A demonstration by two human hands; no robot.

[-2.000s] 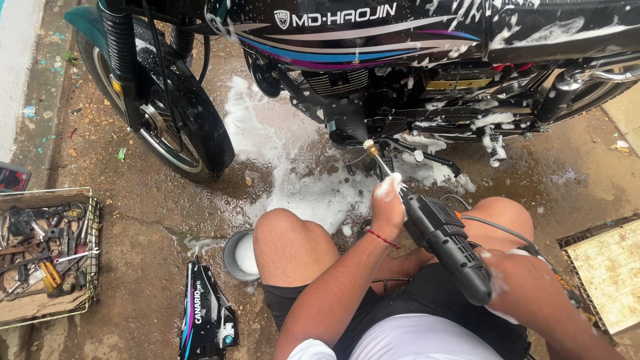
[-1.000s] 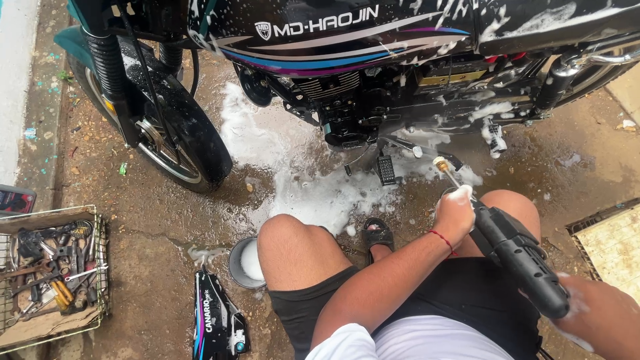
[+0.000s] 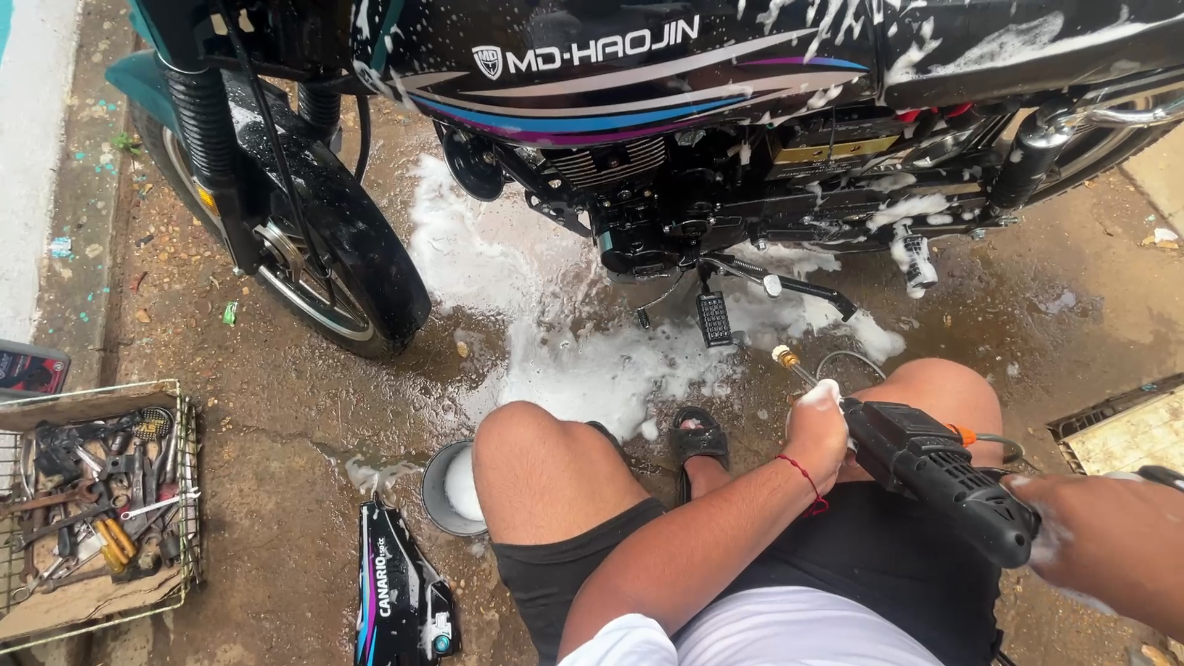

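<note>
My left hand (image 3: pixel 819 430), with suds on it, grips the front of a black cordless pressure washer gun (image 3: pixel 925 472) by its metal lance. My right hand (image 3: pixel 1054 518), also foamy, is closed on the gun's rear end, its fingers partly hidden. The brass nozzle (image 3: pixel 785 357) points up and left at the motorcycle, just right of the black foot peg (image 3: pixel 713 318). Foam spots the motorcycle's black fuel tank (image 3: pixel 629 69), side panel and rear peg. White suds (image 3: pixel 592 361) lie on the wet ground below the engine (image 3: pixel 638 203). No spray shows at the nozzle.
A grey bucket (image 3: pixel 435 504) of suds stands beside my left knee, near a detached black side panel (image 3: pixel 398 592). At the left, a wire basket (image 3: pixel 190 518) holds wrenches and other tools beside a dark bottle (image 3: pixel 32 368). The front wheel (image 3: pixel 324 319) is upper left; a pale slab (image 3: pixel 1133 430) lies right.
The nozzle was spraying at the engine area two seconds ago, and a mist still showed one second ago; now none shows. Both hands and the gun have moved right from the earliest frame.
</note>
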